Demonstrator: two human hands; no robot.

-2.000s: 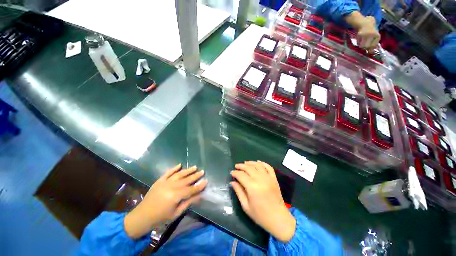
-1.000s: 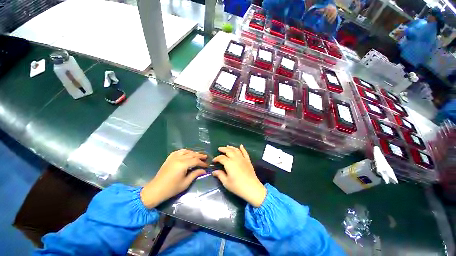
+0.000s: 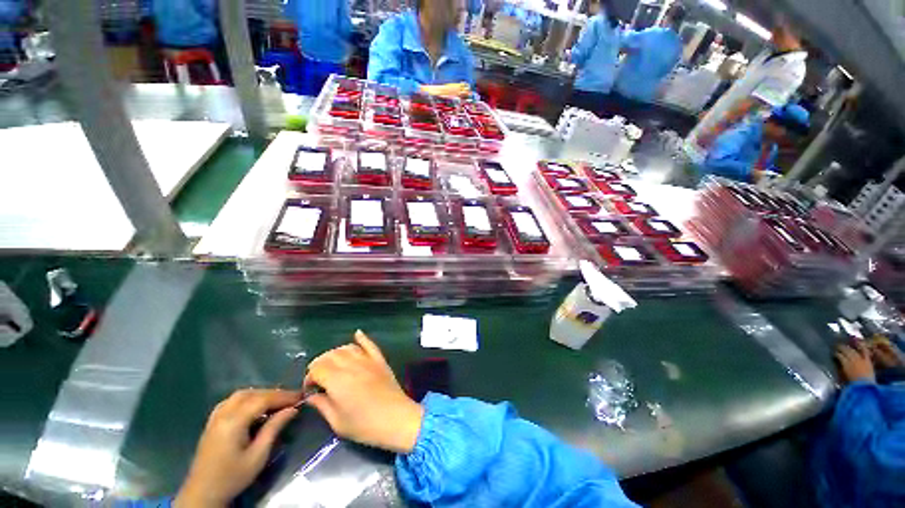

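My left hand [image 3: 234,437] and my right hand [image 3: 359,393] are bare and meet low at centre-left, fingertips pinched together over the bench. A thin edge, apparently clear film [image 3: 310,394], shows between the fingertips; its extent is hard to see. A dark handheld device [image 3: 427,377] lies flat just right of my right hand, partly hidden by the hand and blue sleeve. A white card [image 3: 449,332] with small marks lies beyond it. Bright glare covers the bench edge below my hands.
Stacked clear trays [image 3: 397,270] of red-and-black devices stand behind. A white bottle [image 3: 579,317] with a wipe on top and crumpled film scraps [image 3: 610,392] are at right. A clear strip [image 3: 114,367] crosses the left bench. Another person's hands [image 3: 866,357] are at far right.
The view has swung right and up. My hands, earlier apart with spread fingers, have come together with fingertips pinched. More of the room and other workers show.
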